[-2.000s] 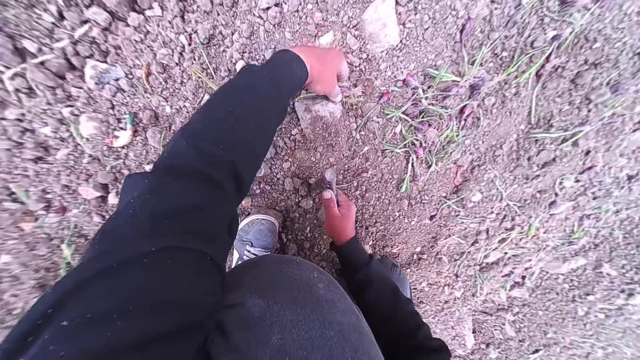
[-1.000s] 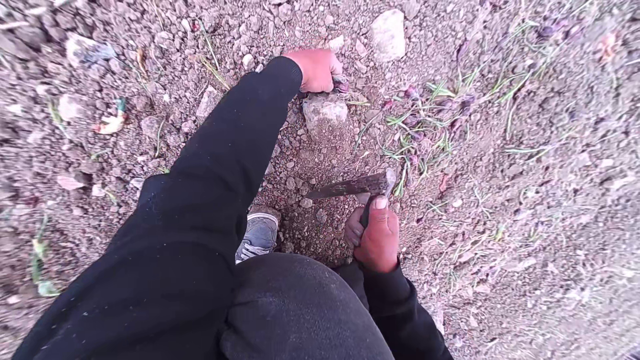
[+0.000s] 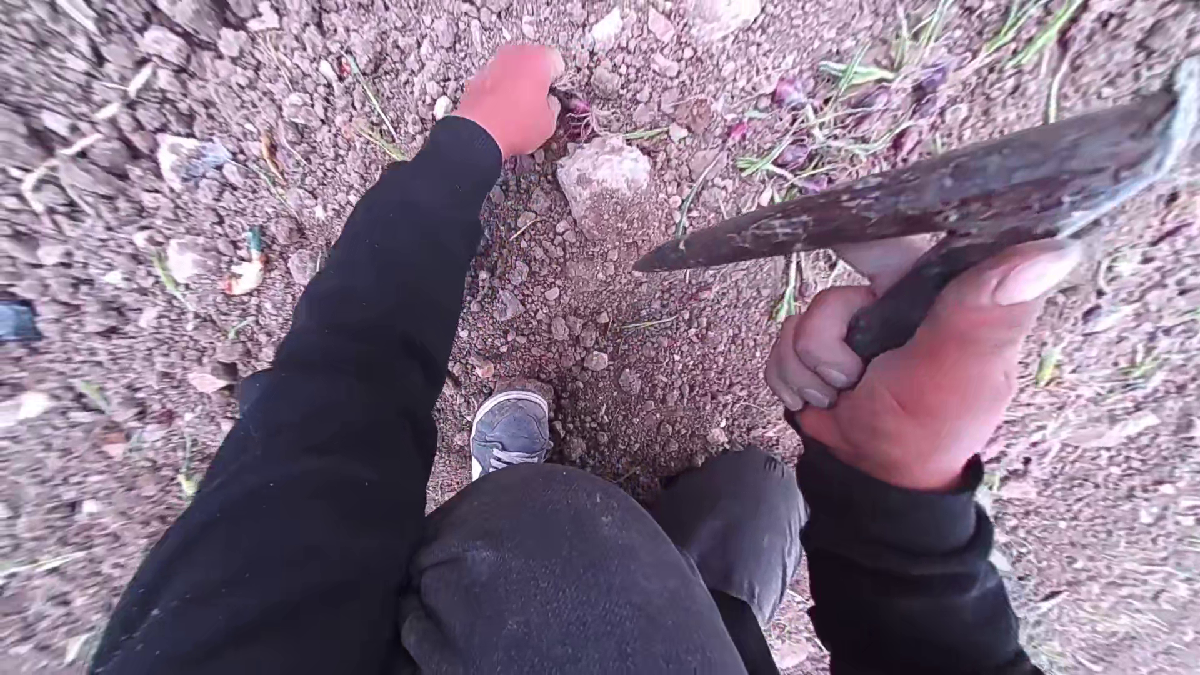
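My right hand point(image 3: 914, 366) is closed around the dark handle of a pointed hand tool point(image 3: 891, 202), perhaps a sickle or small pick. Its dirty blade is raised off the soil, with the tip toward the left. At the upper middle, my left hand point(image 3: 514, 98) is down at the ground with its fingers curled. A purple-red onion bulb point(image 3: 578, 114) lies by its fingertips; whether the fingers grip it is hidden. Just below the bulb is a flat pale stone point(image 3: 605, 173). More red onions point(image 3: 792, 155) with green leaves lie behind the blade.
Loose, stony soil point(image 3: 600, 394) surrounds my feet, with one grey shoe point(image 3: 511, 431) visible beside my knees. Another pale stone point(image 3: 722, 14) is at the top edge. A small piece of litter point(image 3: 246, 275) lies at left, and a dark object point(image 3: 17, 321) is at the far left edge.
My right hand has risen and moved right with the tool, which now shows larger and closer to the camera. My left hand stays near the flat stone.
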